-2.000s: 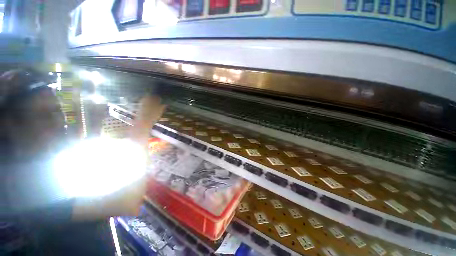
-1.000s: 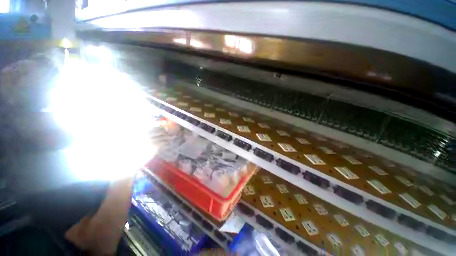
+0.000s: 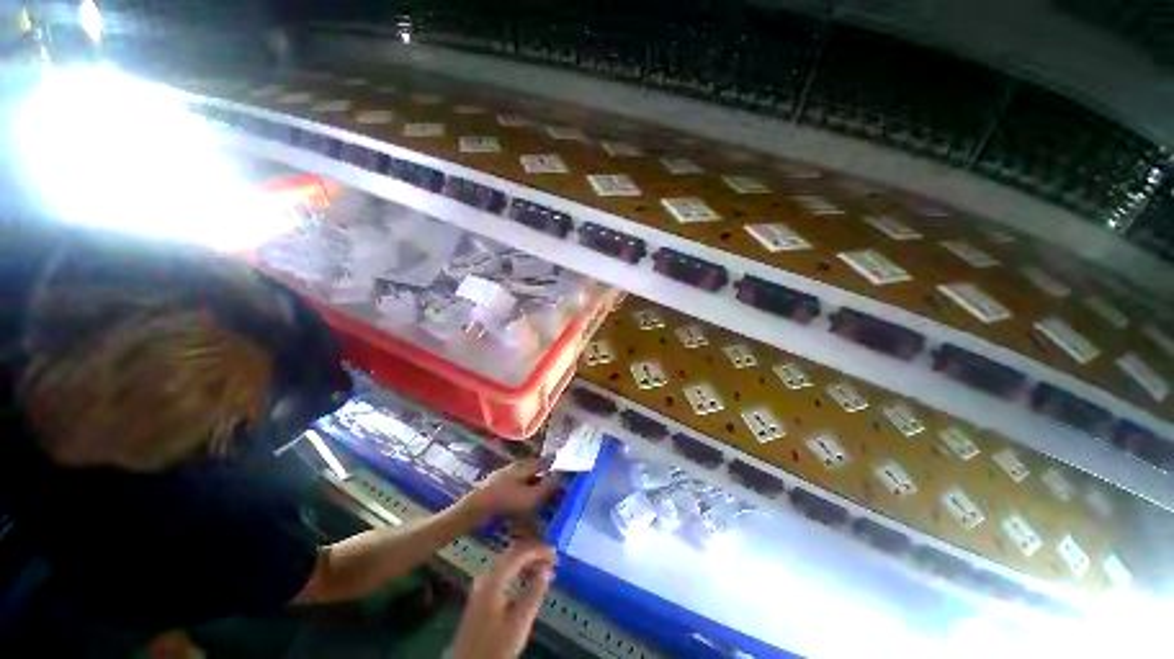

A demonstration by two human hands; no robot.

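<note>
A blue tray (image 3: 670, 615) with clear-bagged white pieces (image 3: 670, 505) lies low in front of the rack, its right part washed out by glare. A white paper card (image 3: 579, 447) is at its left end. A bare hand, seemingly my left hand (image 3: 505, 603), enters from the bottom edge. Its bent fingers are at the tray's near left corner; whether they grip it is unclear. My right hand is not in view. Another person's hand (image 3: 518, 492) is at the same tray end, by the card.
A red-orange tray (image 3: 444, 382) full of bagged white pieces sits above and left. Another blue tray (image 3: 425, 451) lies below it. The other person's head (image 3: 155, 354) is at the left. Socket shelves (image 3: 805, 409) with white sockets and black terminals (image 3: 773, 296) run to the right.
The view has tilted down, so the trays and shelves appear higher. The right-hand blue tray now shows much more. The other person's hand is at its end, and a hand has appeared at the bottom.
</note>
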